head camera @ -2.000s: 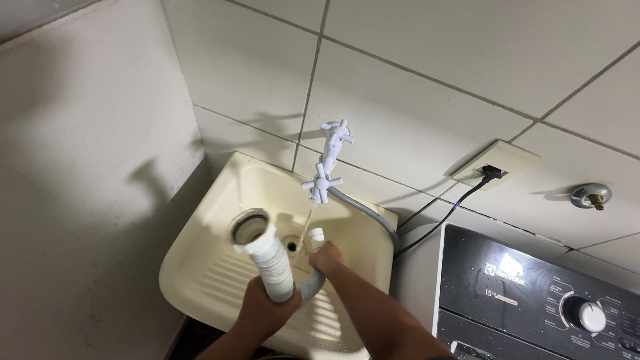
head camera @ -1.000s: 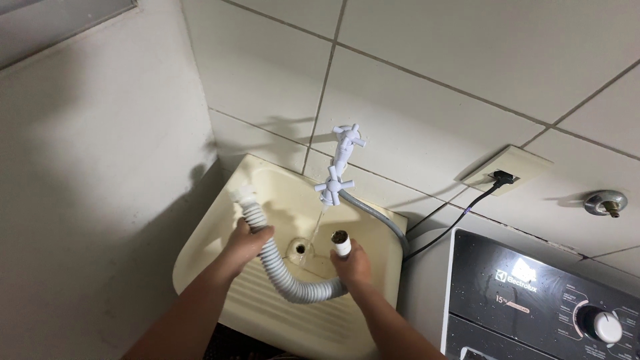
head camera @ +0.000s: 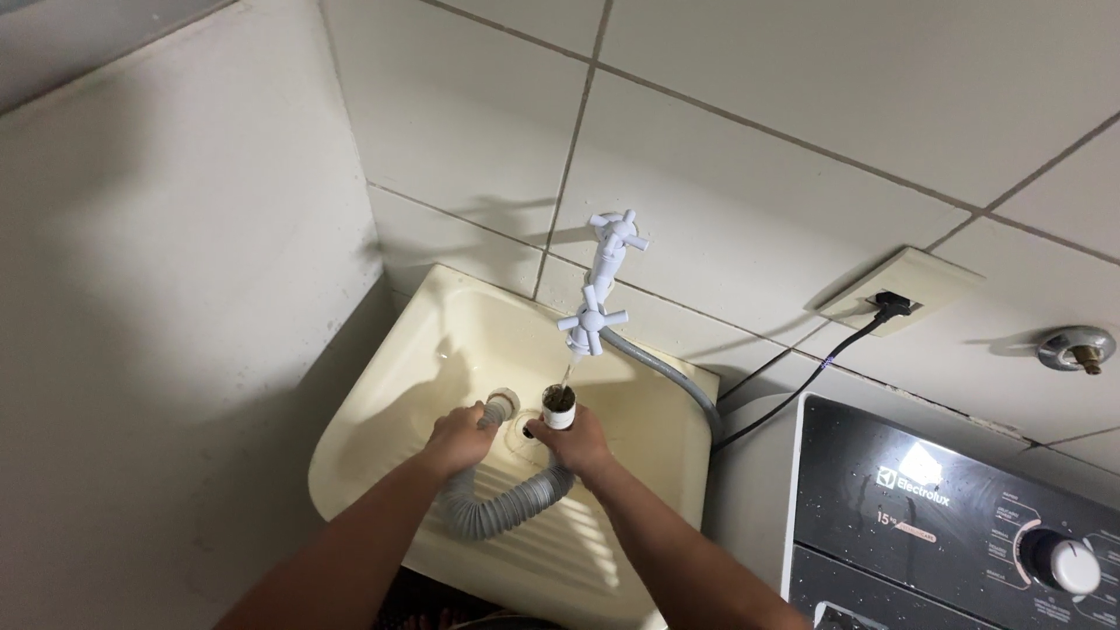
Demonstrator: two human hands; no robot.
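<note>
A grey corrugated drain hose (head camera: 507, 512) hangs in a U over the cream laundry sink (head camera: 376, 437). My left hand (head camera: 459, 437) grips it just below its white end fitting, which is tilted over the basin. My right hand (head camera: 573, 437) holds the other end upright by its white collar (head camera: 559, 415). Water runs from the white plastic faucet (head camera: 592, 322) into that collar's mouth, where dark residue shows. The sink drain (head camera: 528, 429) lies between my hands, partly hidden by the right one.
A grey hose (head camera: 665, 372) runs from the faucet down behind the sink's right side. An Electrolux washing machine (head camera: 927, 525) stands at the right. Above it are a wall outlet (head camera: 901, 293) with a black plug and cord, and a metal wall valve (head camera: 1076, 350). A wall borders the left.
My right hand has brought its end of the hose under the running water. My left hand has lowered the other end, which was raised at the left of the basin a second ago.
</note>
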